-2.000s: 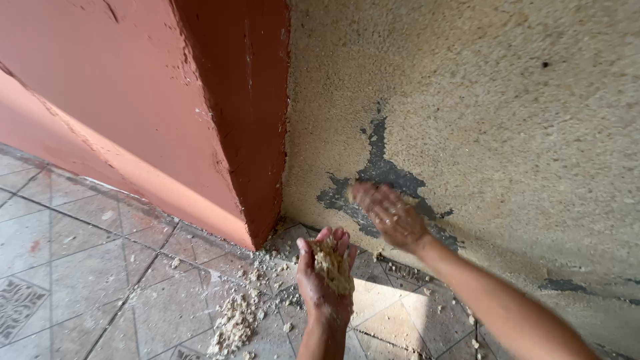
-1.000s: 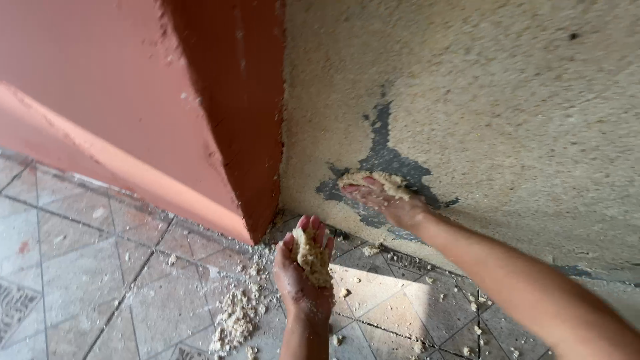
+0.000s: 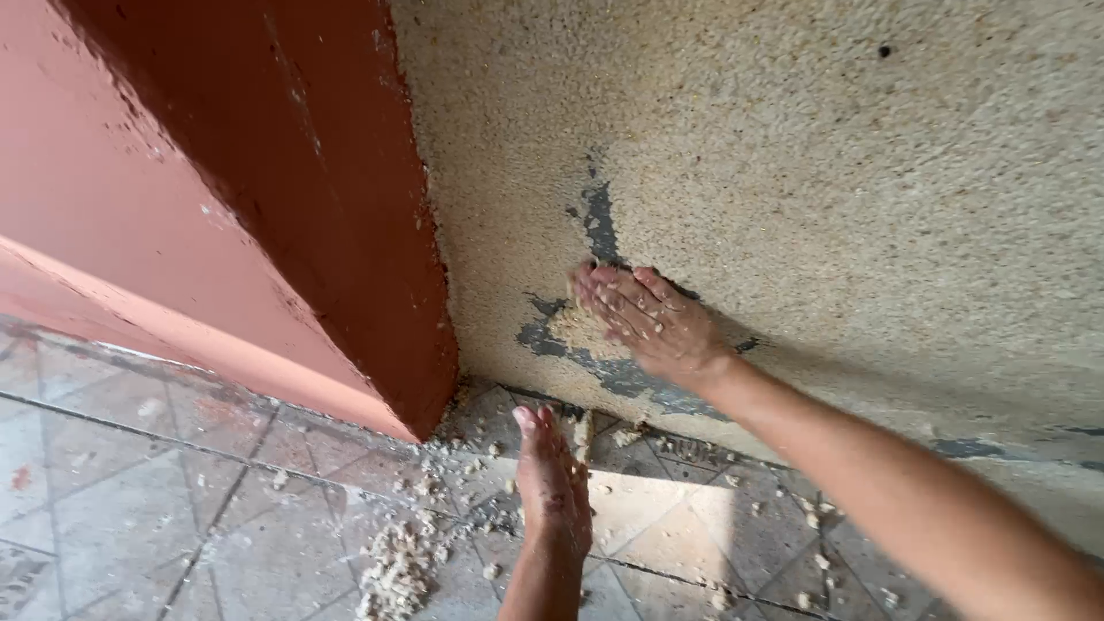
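Observation:
My right hand [image 3: 651,323] lies flat against the textured beige wall [image 3: 776,172], its back to me and bits of wet pulpy material on the fingers. Under and beside its fingertips, a patch of the beige pulpy plaster [image 3: 580,332] covers part of the dark grey bare patch [image 3: 621,376]. More bare grey shows above the hand and to its left. Low in front of the wall, my left hand [image 3: 555,483] is turned on edge, fingers pointing up. Its palm faces right and is mostly hidden, though a little of the material shows beside its fingers.
A red-painted pillar [image 3: 345,172] meets the wall at left. Crumbs of material [image 3: 398,565] lie heaped and scattered over the tiled floor [image 3: 121,492]. A sunlit patch crosses the tiles beside my left hand. Another small grey bare spot [image 3: 970,448] is low on the wall at right.
The pulpy lump seen in my right hand one second ago is now pressed onto the grey patch. My left hand has turned from palm up to on edge.

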